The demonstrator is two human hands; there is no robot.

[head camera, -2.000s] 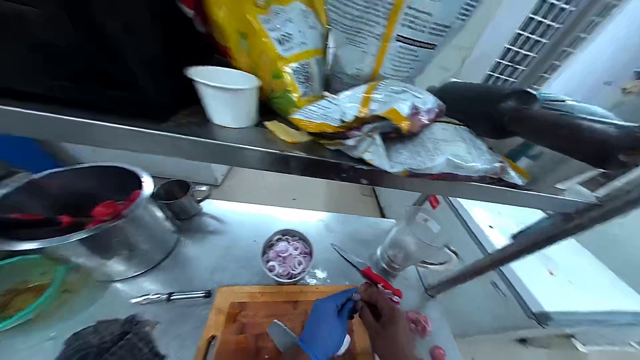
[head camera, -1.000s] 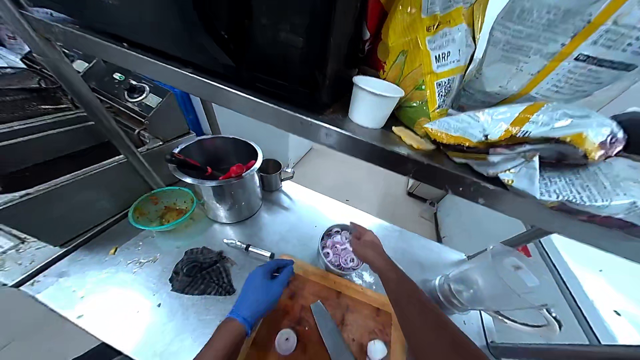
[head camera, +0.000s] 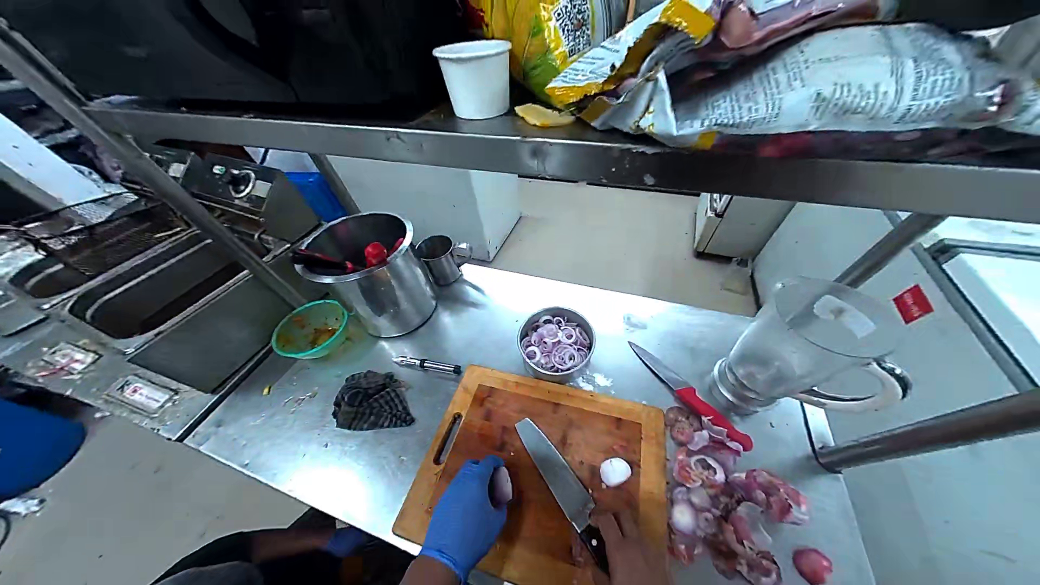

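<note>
My left hand (head camera: 467,516), in a blue glove, holds a peeled onion piece (head camera: 502,486) on the wooden cutting board (head camera: 528,374). My bare right hand (head camera: 630,544) lies at the black handle of a chef's knife (head camera: 556,471); its fingers are partly hidden, so how firmly they grip cannot be told. The blade rests flat across the board, pointing away. A white onion piece (head camera: 615,472) sits right of the blade. Behind the board stands a steel bowl of sliced onion rings (head camera: 557,344).
Onions and peels (head camera: 723,504) lie right of the board, near a red-handled knife (head camera: 691,396) and a clear blender jar (head camera: 804,349). Left are a dark cloth (head camera: 374,400), a peeler-like tool (head camera: 426,366), a green basket (head camera: 310,329) and a steel pot (head camera: 382,284). A shelf edge (head camera: 569,158) crosses above.
My right hand has moved from the onion bowl to the knife handle. My left hand, earlier at the board's upper left edge, now holds an onion piece lower on the board.
</note>
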